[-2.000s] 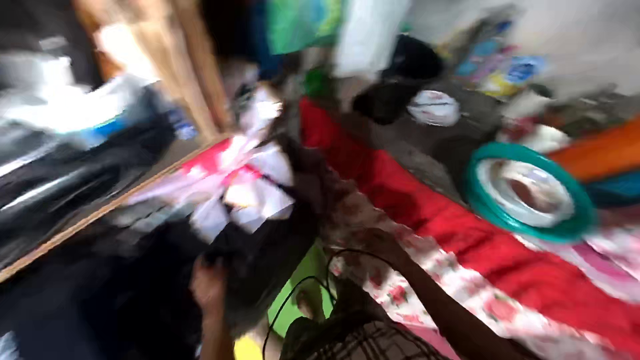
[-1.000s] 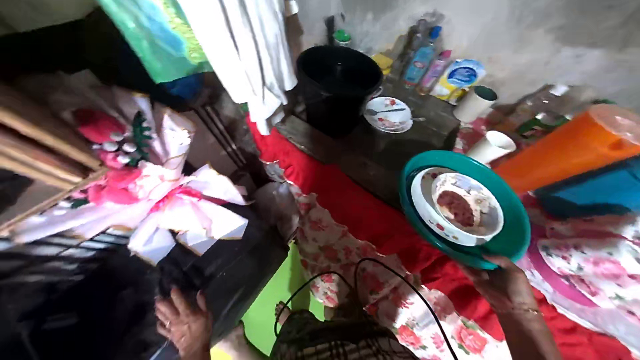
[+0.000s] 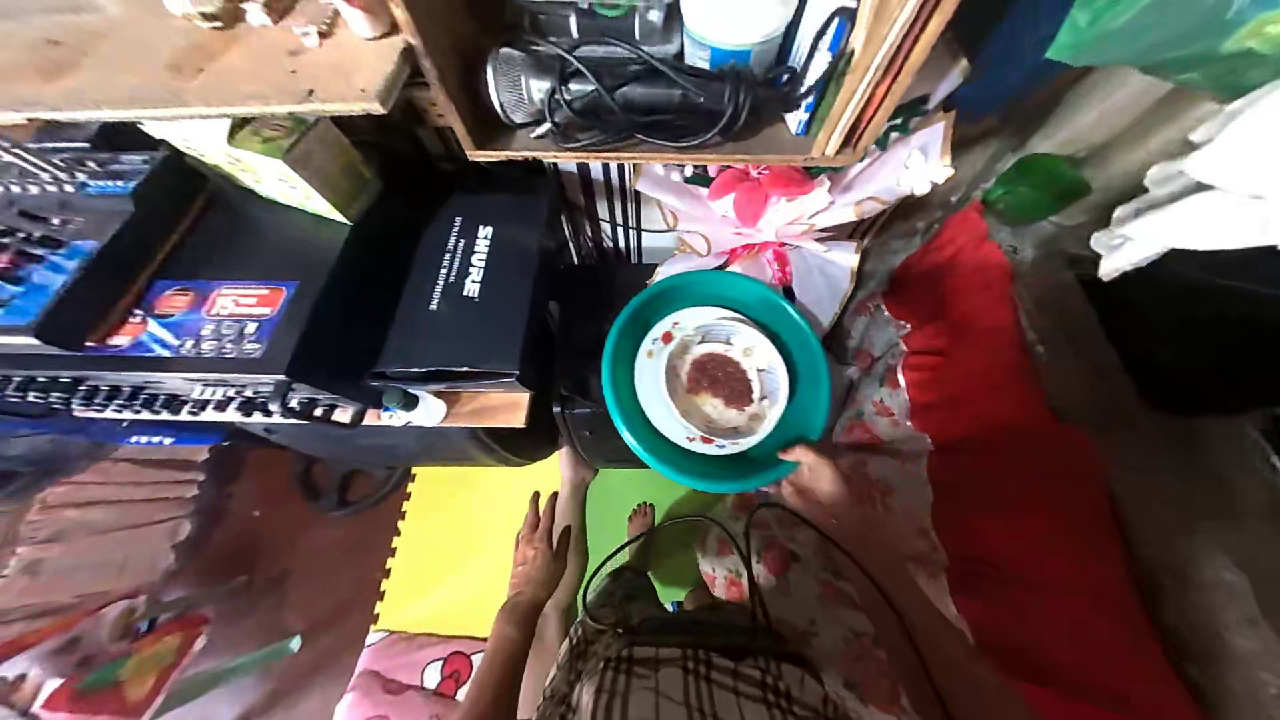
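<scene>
My right hand [image 3: 815, 482] grips the lower right rim of a green plastic basin [image 3: 718, 474], thumb over the edge. Inside the basin sits a white floral bowl or plate [image 3: 655, 400], with a smaller bowl on it that holds reddish-brown food [image 3: 720, 380]. Over the foam mats, my left hand [image 3: 540, 555] is empty, its fingers apart. Just beyond the basin lies a bouquet in pale pink wrapping [image 3: 765, 215] with pink flowers. A black microphone box [image 3: 465, 290] stands to the left of the basin.
A wooden shelf [image 3: 640, 155] at the top holds a microphone [image 3: 525, 88] and coiled cable. Audio equipment [image 3: 200, 395] lies at left. Yellow [image 3: 455, 550] and green foam mats [image 3: 615, 510] cover the floor. Red cloth [image 3: 1020, 450] runs along the right. A dark cable loops before me.
The view has swung far to the left. The basin, held in my right hand, has come away from the orange container and is now beside the bouquet. My left hand stays empty.
</scene>
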